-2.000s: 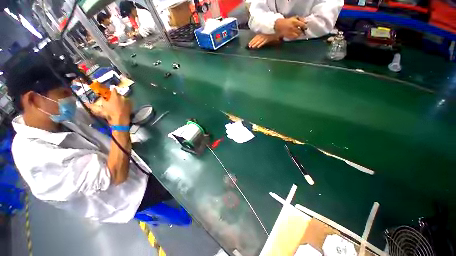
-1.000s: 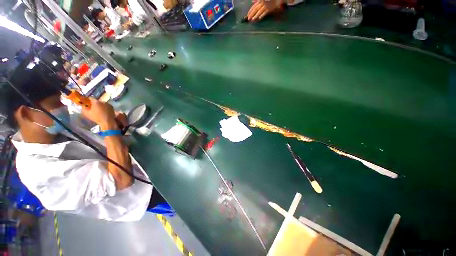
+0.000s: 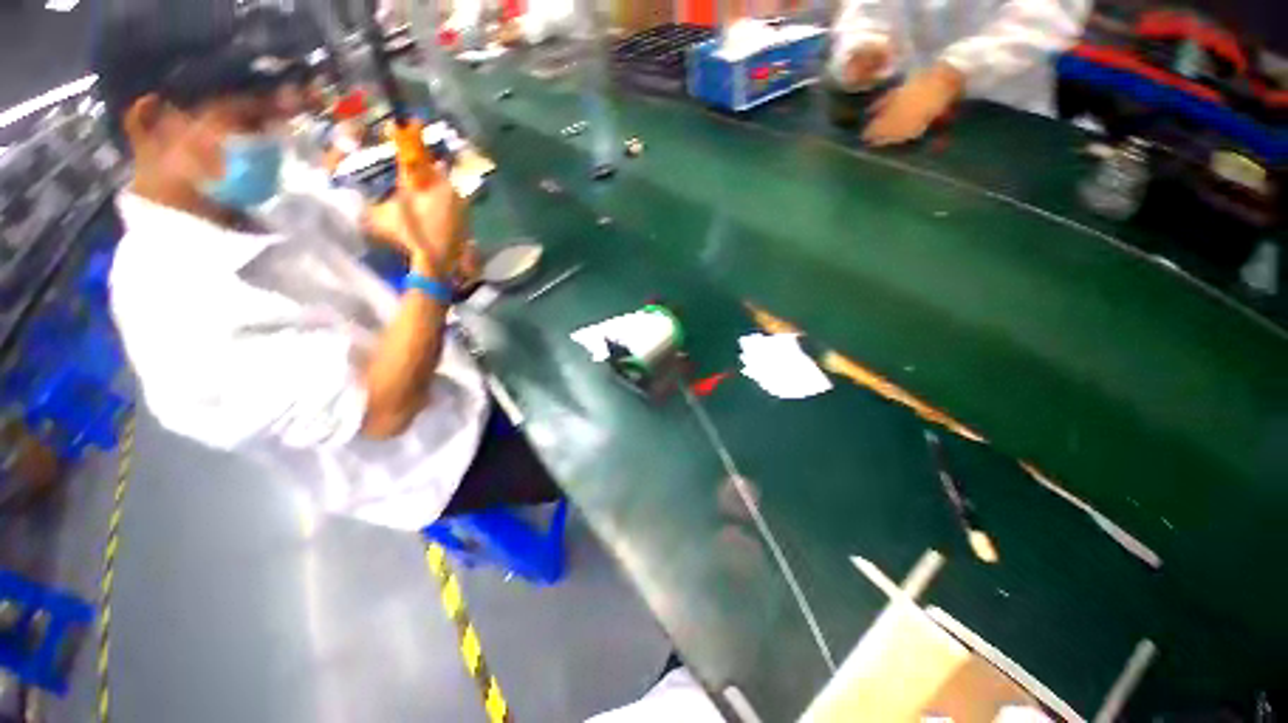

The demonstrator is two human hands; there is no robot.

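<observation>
Neither of my hands shows; a blurred white patch, perhaps my sleeve, is at the bottom edge. The work board (image 3: 897, 664) with cream tape strips is cut off at the bottom right, with pale pads partly visible on it. The solder spool (image 3: 653, 346), green-rimmed, stands on the green bench (image 3: 848, 487). The solder wire (image 3: 756, 520) runs from the spool toward the board. A slim dark tool with a pale end (image 3: 962, 502), perhaps tweezers, lies beyond the board. A crumpled white paper (image 3: 784, 366) and a small red piece (image 3: 709, 383) lie by the spool.
A masked person (image 3: 283, 311) in a white coat sits at the left, holding an orange-handled tool (image 3: 413, 156). Across the bench are another person's hands (image 3: 915, 106), a blue box (image 3: 759, 68) and a glass bottle (image 3: 1116, 181). A blue stool (image 3: 504, 541) stands at the bench edge.
The view has swung, so the bench things sit further right and more floor shows at the left. The white patch has come in at the bottom edge. The seated person still holds the orange tool.
</observation>
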